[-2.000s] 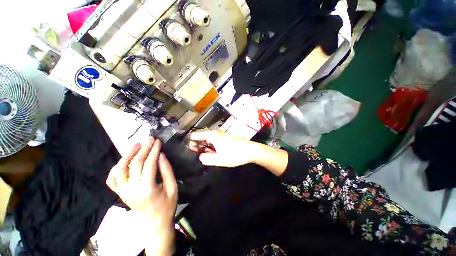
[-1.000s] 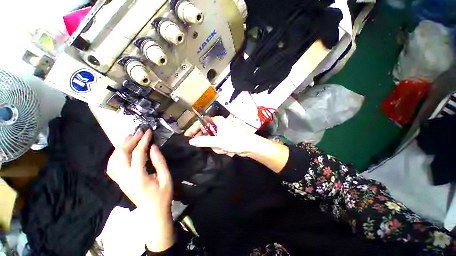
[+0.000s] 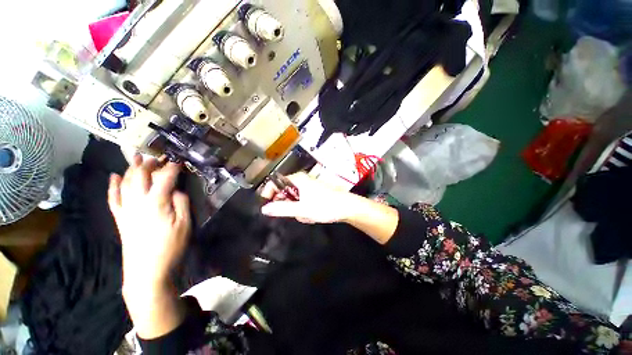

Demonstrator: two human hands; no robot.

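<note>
The cream overlock machine (image 3: 305, 41) stands at top centre, its dark presser foot area (image 3: 197, 149) at the left end of the head. Black knit cloth (image 3: 235, 229) lies below the foot and down into the lap. My left hand (image 3: 149, 201) is left of the foot, fingers near its left side; whether it presses cloth is unclear. My right hand (image 3: 312, 197) is at the table edge right of the foot, closed around small reddish metal snips (image 3: 285, 191), partly hidden by fingers.
Black strips (image 3: 374, 83) are piled right of the machine. Red threads (image 3: 365, 166) hang at the table edge beside a pale plastic bag (image 3: 450, 156). A red bag (image 3: 558, 149) lies on the green floor. A desk fan (image 3: 21, 159) and heaped black cloth (image 3: 76, 277) are at left.
My left hand has moved left and up, away from the cloth in front of the foot. My right hand stays nearly in place with the snips. A white patch shows more at the lap.
</note>
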